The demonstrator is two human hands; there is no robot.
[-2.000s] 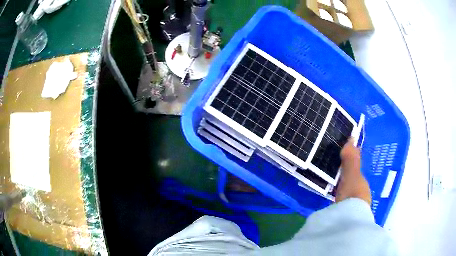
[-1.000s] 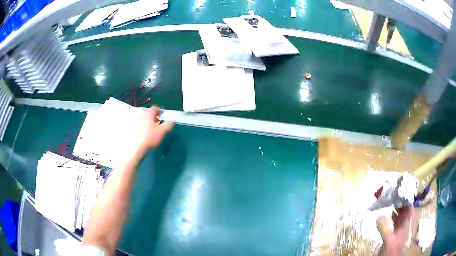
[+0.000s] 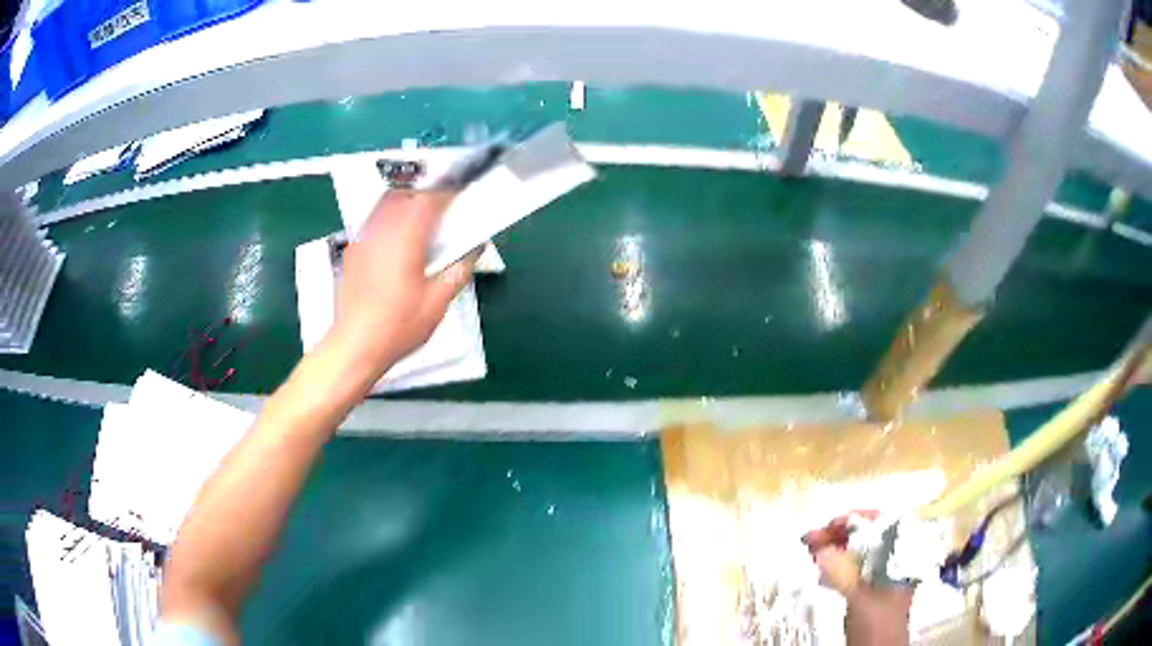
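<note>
My left hand (image 3: pixel 398 271) reaches over the dark-green bench and grips a white back shell (image 3: pixel 512 196), which is tilted up off the surface. Other white back shells (image 3: pixel 436 331) lie under and beside my hand, one with a dark opening at its top. My right hand (image 3: pixel 863 583) is at the lower right over the brown work board, closed around the glue gun (image 3: pixel 903 543), which is blurred. A yellow supply hose (image 3: pixel 1042 442) runs from the gun to the upper right.
A panel stack (image 3: pixel 95 581) with red wires lies at lower left, with white sheets (image 3: pixel 171 454) beside it. A shell stack (image 3: pixel 23 278) stands at far left. A grey rail (image 3: pixel 531 76) crosses above. A grey post (image 3: pixel 1042 164) slants down at right over the brown work board (image 3: pixel 720 505).
The view has turned from the blue bin to the bench. My left hand has moved from the white sheets at left to the back shells and taken hold of one. The glue gun stays over the board.
</note>
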